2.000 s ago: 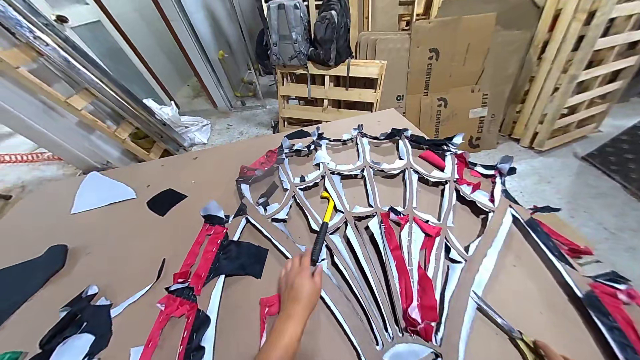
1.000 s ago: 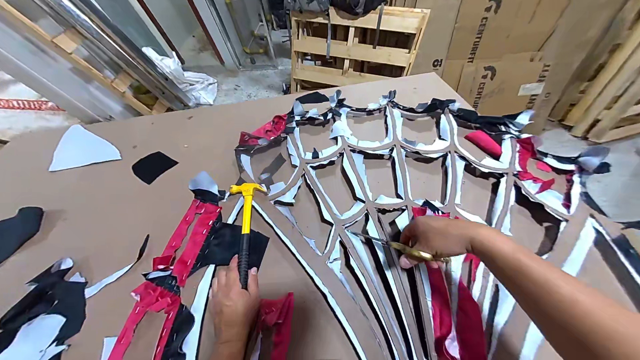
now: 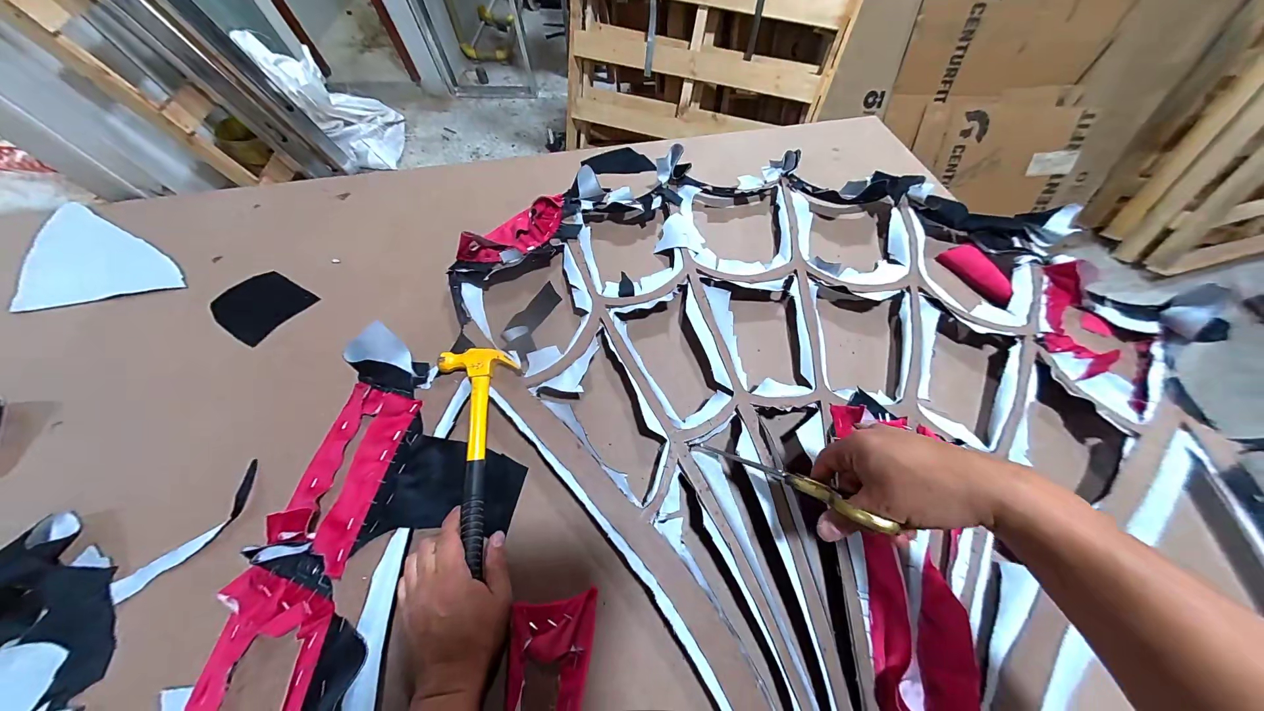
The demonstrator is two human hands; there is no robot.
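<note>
My left hand point(image 3: 454, 597), low at centre-left, is closed around the black grip of a yellow claw hammer point(image 3: 478, 415) whose head points away from me. My right hand point(image 3: 879, 479) holds a pair of scissors point(image 3: 805, 486) by the gold-coloured handles. Their blades point left, the tips at a junction of a web-shaped lattice frame point(image 3: 681, 432) edged with white and black fabric. Red fabric strips point(image 3: 889, 602) lie under and below my right hand. Another frame piece wrapped in red fabric point(image 3: 365, 464), with staples showing, lies left of the hammer.
Brown board tabletop point(image 3: 395, 237) carries a white fabric piece point(image 3: 94, 259), a black scrap point(image 3: 262, 308) and a black-and-white fabric heap point(image 3: 59, 602) on the left. Beyond its far edge stand wooden pallets point(image 3: 691, 59), flattened cardboard boxes point(image 3: 997, 109) and a white plastic sheet point(image 3: 346, 118).
Two seconds ago the scissors were near the lower right edge; my right hand has brought them left onto the lattice. My left hand has moved the hammer left, off the lattice. The view has shifted closer.
</note>
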